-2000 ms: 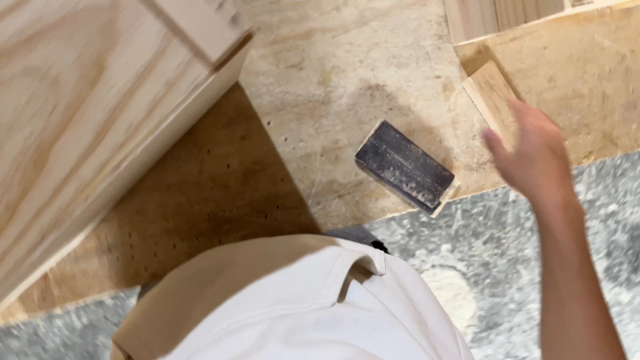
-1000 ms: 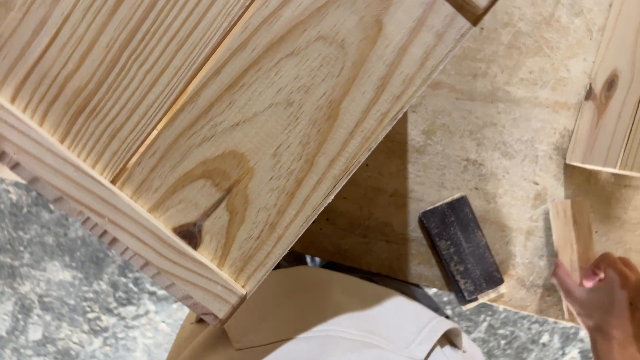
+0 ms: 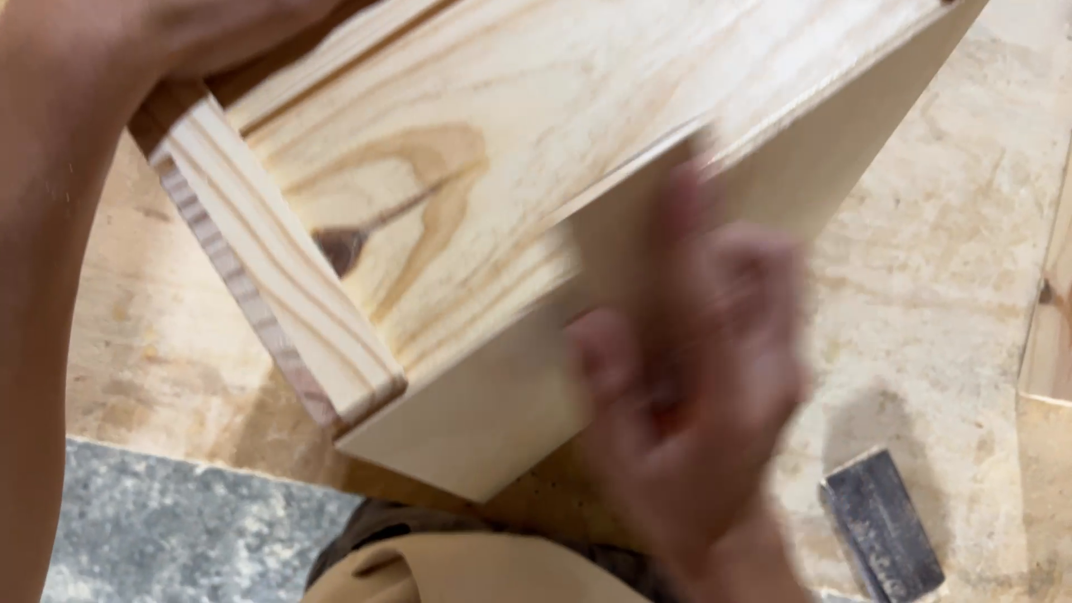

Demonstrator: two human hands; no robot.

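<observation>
A pine box or panel assembly (image 3: pixel 469 201) with a dark knot stands tilted across the upper middle of the view. My right hand (image 3: pixel 703 360), blurred, grips a flat wooden block (image 3: pixel 628 218) whose end lies against the long edge of the pine assembly. At the upper left my left hand (image 3: pixel 243 33) reaches over the assembly's far corner; its fingers are cut off by the frame, so its hold cannot be told. A dark-faced sanding block (image 3: pixel 883 523) lies on the workbench at the lower right, apart from both hands.
The plywood workbench (image 3: pixel 913 251) bears everything. Another pine piece (image 3: pixel 1051 327) with a knot lies at the right edge. Speckled grey floor (image 3: pixel 193 519) shows beyond the bench's near edge, and my clothing (image 3: pixel 469 569) is close at the bottom.
My right hand has picked the wooden block up off the bench and brought it left to the pine assembly's edge. My left hand and forearm have come into view at the left.
</observation>
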